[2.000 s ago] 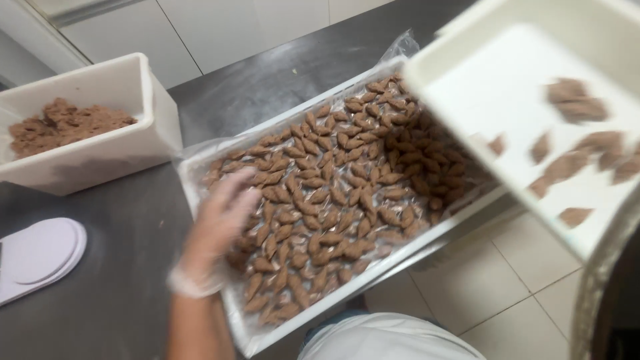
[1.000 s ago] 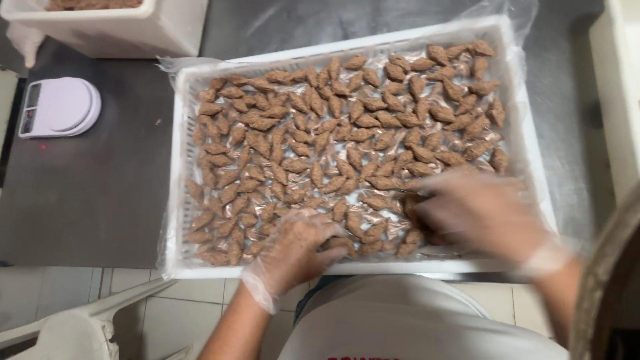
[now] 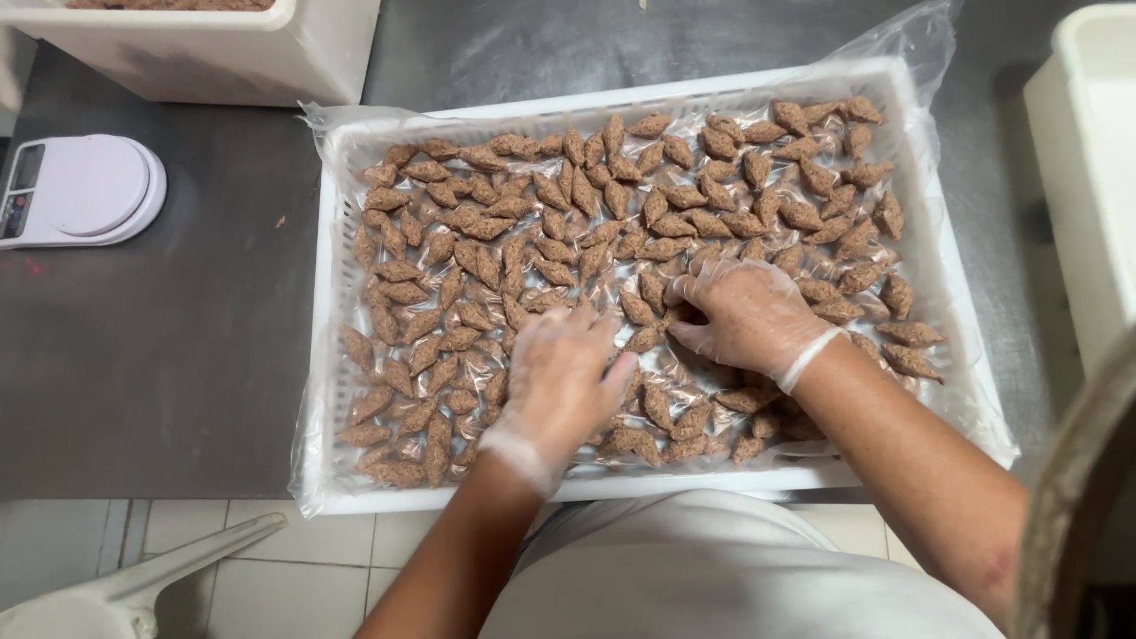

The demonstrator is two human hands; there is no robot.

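A white slatted plastic crate [image 3: 321, 355], lined with clear plastic film, holds brown spindle-shaped kibbeh-like pieces [image 3: 484, 226], spread over its floor. Both hands wear clear disposable gloves. My left hand [image 3: 568, 373] lies over the pieces near the crate's centre, thumb apart from the fingers; what is under its palm is hidden. To the right of it, my right hand [image 3: 741, 315] is bent down among the pieces, its fingertips at a piece [image 3: 646, 337]. Whether that piece is gripped cannot be told.
On the dark metal worktop [image 3: 177, 355], a white tub [image 3: 222, 53] of brown mixture stands at the upper left. A white kitchen scale [image 3: 84, 191] lies below it. At the right edge is another white container [image 3: 1083, 177]. A white plastic chair [image 3: 177, 568] stands at lower left.
The white container held tilted over the crate's right side two seconds ago now stands at the right. My right hand has moved left and up within the crate since one second ago. The view has shifted.
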